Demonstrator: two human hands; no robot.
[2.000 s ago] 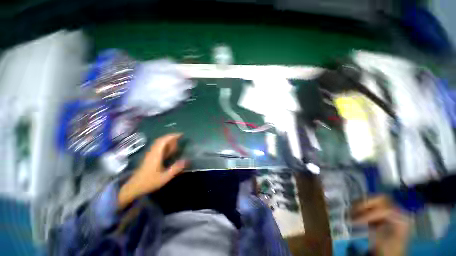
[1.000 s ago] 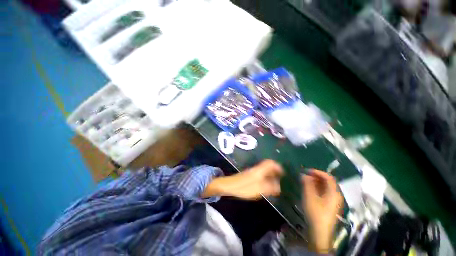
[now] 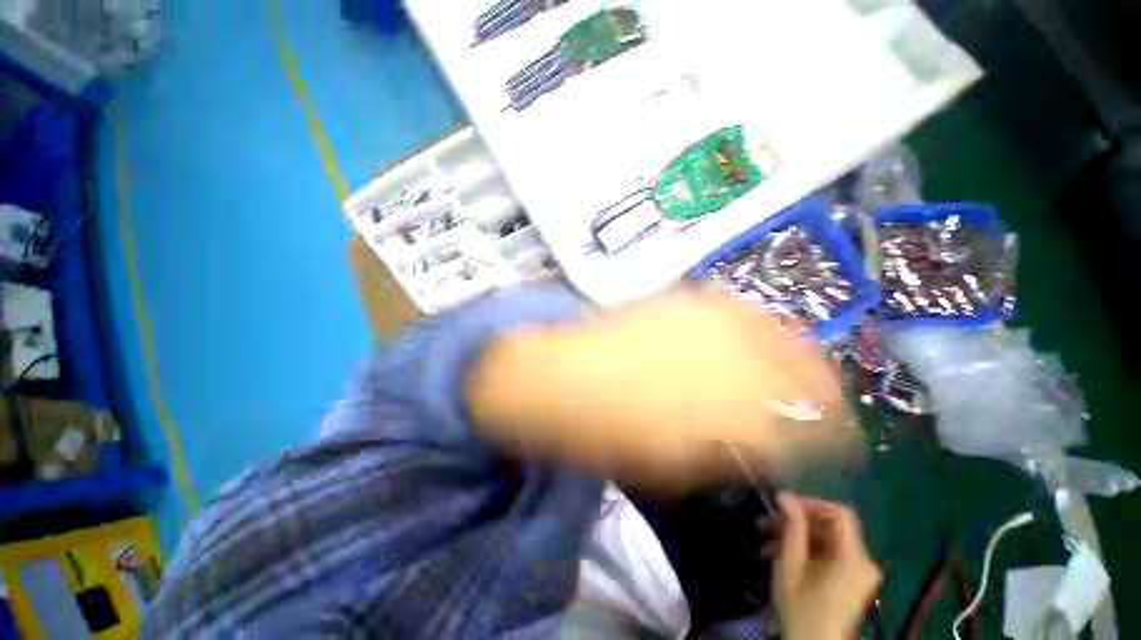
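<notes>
My left hand (image 3: 676, 381) is large and blurred in the middle of the view, over the mat's near edge; its fingers are too blurred to tell if they hold anything. My right hand (image 3: 826, 563) is below and right of it, thumb and fingers bent together near a thin strand; what it holds is unclear. A green circuit board (image 3: 713, 175) with a pale looped part lies on the white tray (image 3: 801, 63), beyond my left hand. Another green board (image 3: 603, 38) lies farther up the tray.
Two blue bins (image 3: 941, 265) of small metal parts stand right of the tray, with a crumpled clear bag (image 3: 1001, 388) beside them. A white cable (image 3: 982, 575) lies lower right. A compartmented tray (image 3: 432, 231) sits below the white tray. Blue floor and a yellow case (image 3: 81, 588) show left.
The view has turned left, showing more floor and tray. My left hand is nearer the camera and now partly covers the area beside the bins. My right hand is lower in the view.
</notes>
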